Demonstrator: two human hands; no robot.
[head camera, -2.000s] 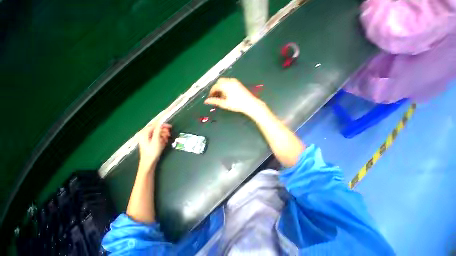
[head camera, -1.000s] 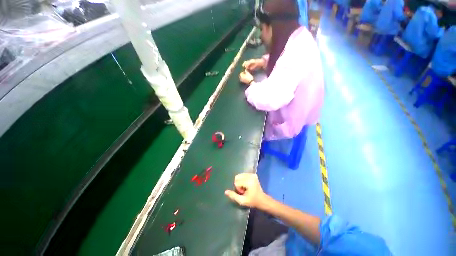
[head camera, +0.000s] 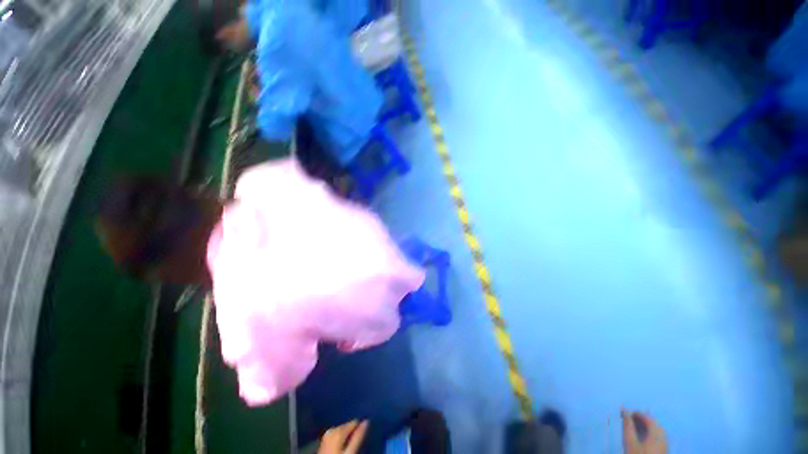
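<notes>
My left hand (head camera: 344, 437) is at the bottom edge, blurred and cut off, beside the dark green bench (head camera: 248, 430). My right hand (head camera: 644, 434) is at the bottom right over the blue floor, also blurred and cut off. I cannot tell whether either hand holds anything. No phone, red pieces or red tape roll can be made out on the bench.
A person in a pink smock (head camera: 301, 275) leans over the bench, near a blue stool (head camera: 430, 288). Another person in blue (head camera: 310, 71) is beyond. Yellow-black tape (head camera: 478, 257) crosses the blue floor (head camera: 602, 230). Two dark shapes, possibly shoes, show at the bottom.
The view has swung right, from the bench to the aisle and floor. The phone and red pieces have left the picture. Both hands now show low and far apart.
</notes>
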